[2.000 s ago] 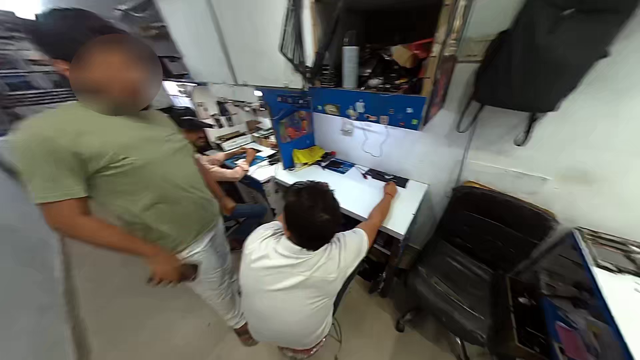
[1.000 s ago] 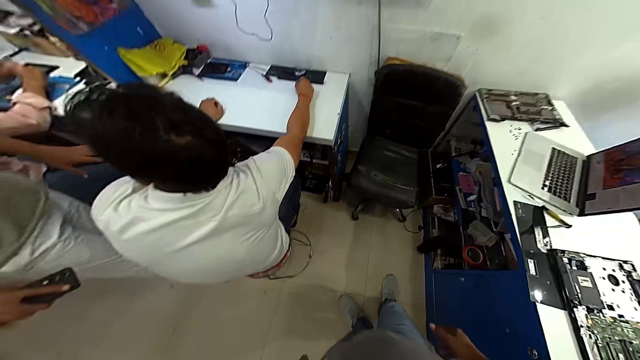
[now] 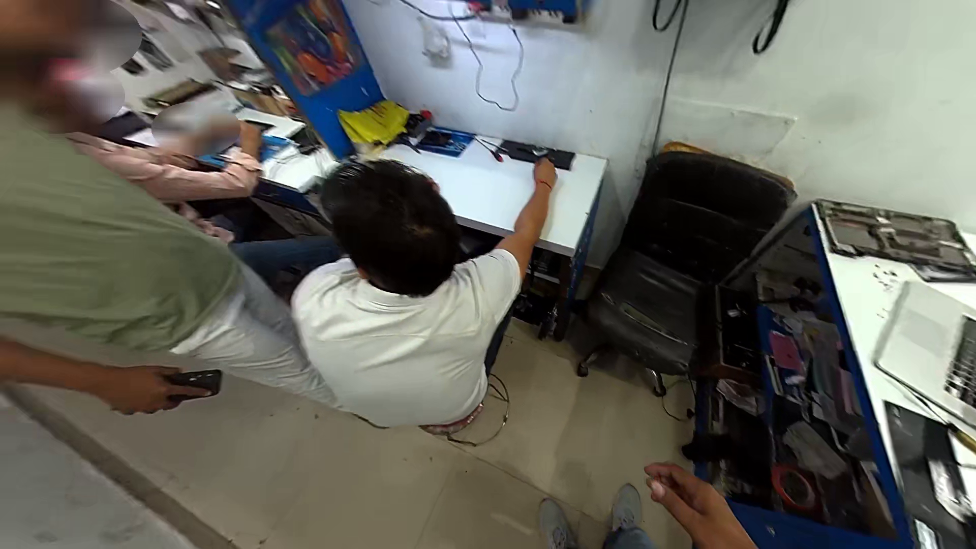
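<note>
My right hand [image 3: 690, 499] is at the bottom right of the head view, above the floor beside the blue-edged workbench [image 3: 858, 358]. It holds nothing, and its fingers are loosely bent with a gap at the tips. My left hand is out of view. Nearest to my right hand are a roll of red tape [image 3: 793, 486] among cluttered things under the bench, and my grey shoes [image 3: 627, 505]. On the bench lie a silver laptop [image 3: 919, 335], partly cut off, and a stripped laptop chassis [image 3: 896, 232].
A black office chair [image 3: 656, 297] stands by the wall. A seated person [image 3: 404, 343] in white reaches over a white table [image 3: 488, 187]. A standing person [image 3: 99, 252] at left holds a black phone [image 3: 197, 383]. Another person's pink sleeve [image 3: 183, 179] shows behind. A cable [image 3: 499, 419] lies on the floor.
The view has swung about. My right hand, not seen two seconds ago, is now in the picture. The seated person's left hand, seen on the table one second ago, is now hidden.
</note>
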